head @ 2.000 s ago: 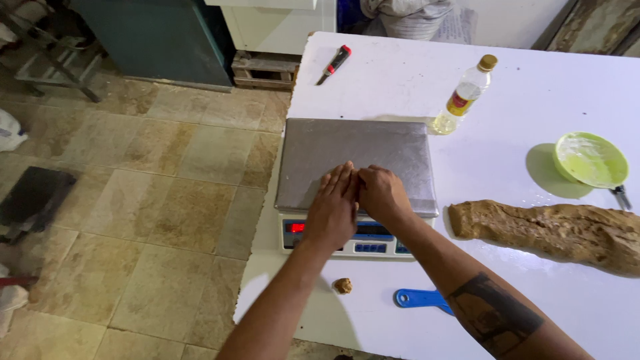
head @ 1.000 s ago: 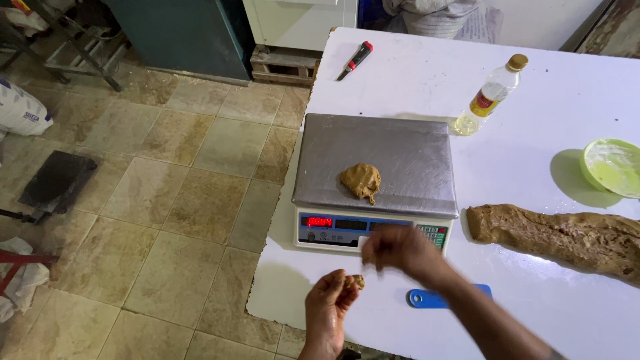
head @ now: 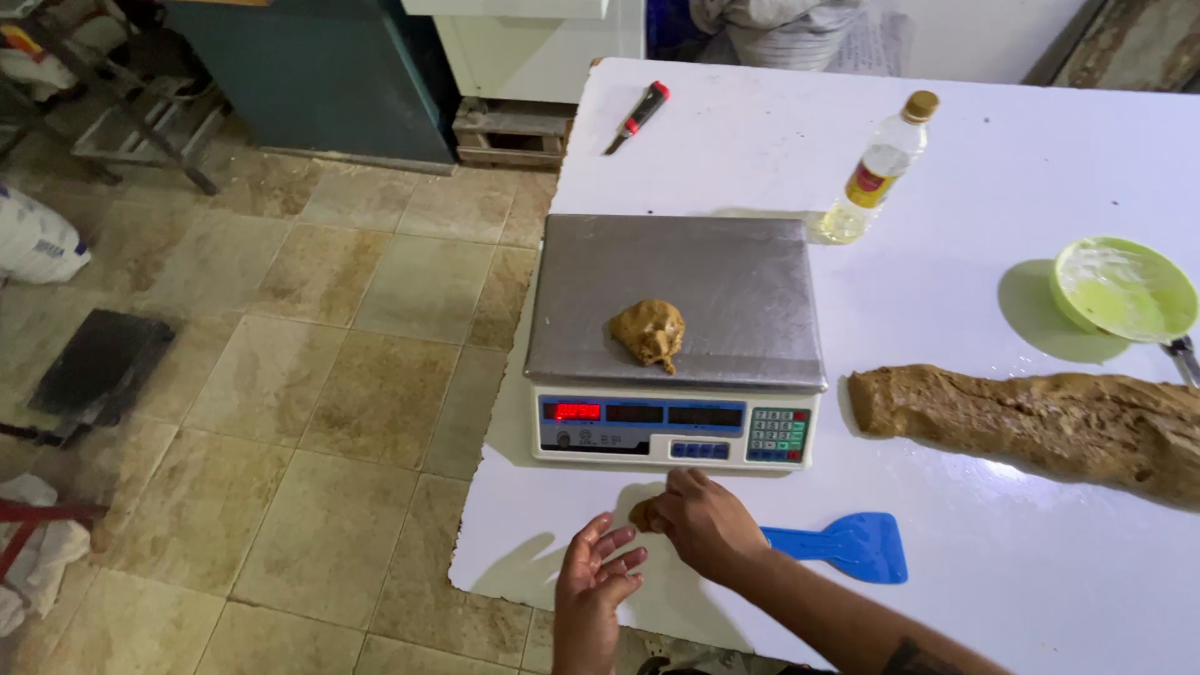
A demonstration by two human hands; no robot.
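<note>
A lump of brown dough (head: 649,332) sits on the steel plate of a digital scale (head: 741,281), whose red display is lit. My right hand (head: 705,523), just in front of the scale, has its fingers closed on a small dough piece (head: 644,515). To its left, my left hand (head: 597,572) is held palm up with fingers spread and nothing in it. A blue plastic scraper (head: 867,547) lies on the table, its handle end hidden behind my right hand. A long slab of brown dough (head: 1022,422) rests right of the scale.
Behind the scale, a utility knife (head: 639,116) lies near the table's (head: 731,141) left edge and a bottle of yellowish oil (head: 872,178) stands upright. A green bowl (head: 1120,291) with whitish residue is at the right. Tiled floor with a black platform (head: 98,364) lies to the left.
Two seconds ago both hands were together over the scale plate; now both are in front of the scale. The lump on the plate is uncovered. My left hand has let go of the small piece.
</note>
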